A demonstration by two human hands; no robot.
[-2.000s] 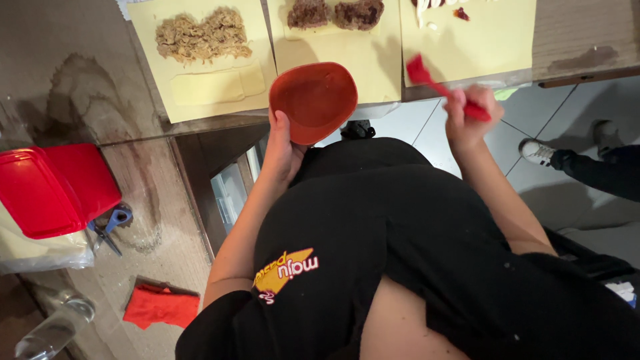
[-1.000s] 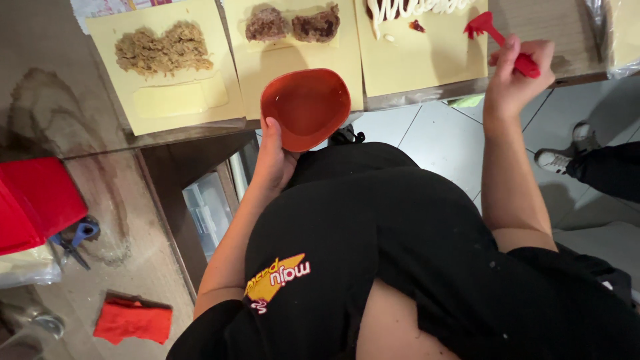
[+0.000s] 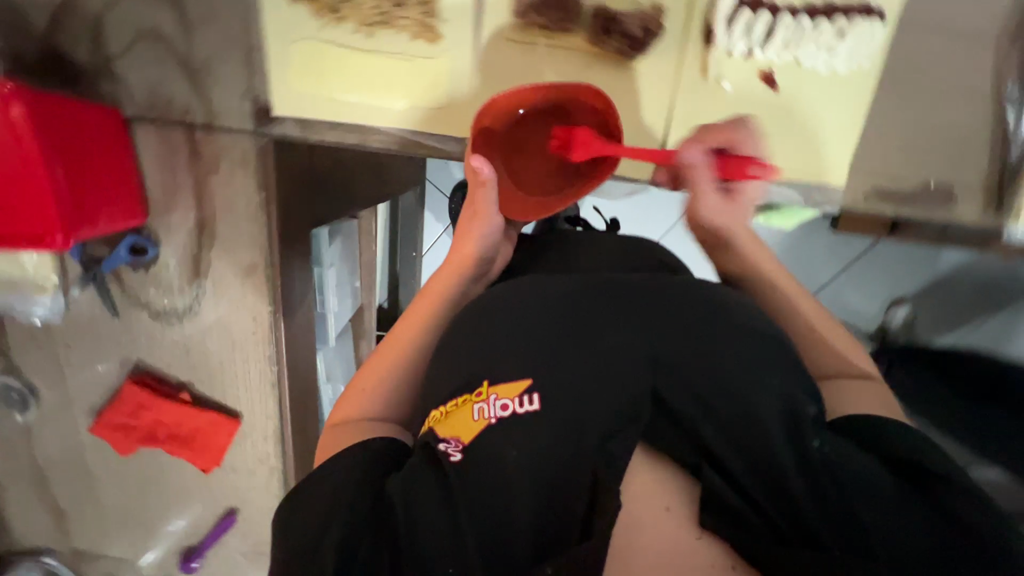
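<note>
My left hand (image 3: 484, 216) holds an orange-red bowl (image 3: 528, 188) by its side, the thumb on the outer wall near the rim. Liquid shows inside the bowl. In my right hand (image 3: 720, 176) is a red pastry brush (image 3: 644, 154), its bristles over or in the bowl; whether they touch the liquid I cannot tell. Beyond the bowl lie flat pale-yellow dough sheets: one bears shredded filling (image 3: 384, 14) and a pale slice (image 3: 368, 74), one bears brown meat-like filling (image 3: 624, 30), and the right one bears piped white filling (image 3: 800, 36) with dark red pieces.
On the wooden table at left are a red plastic container (image 3: 72, 168), blue-handled scissors (image 3: 120, 260), a folded red cloth (image 3: 168, 420) and a purple utensil (image 3: 208, 542). The worktop edge (image 3: 368, 136) runs just in front of my body. Something dark stands on the tiled floor at right.
My right hand has brought the brush from over the right dough sheet leftward to the bowl. My left hand still holds the bowl. The person's legs at right are no longer plainly seen.
</note>
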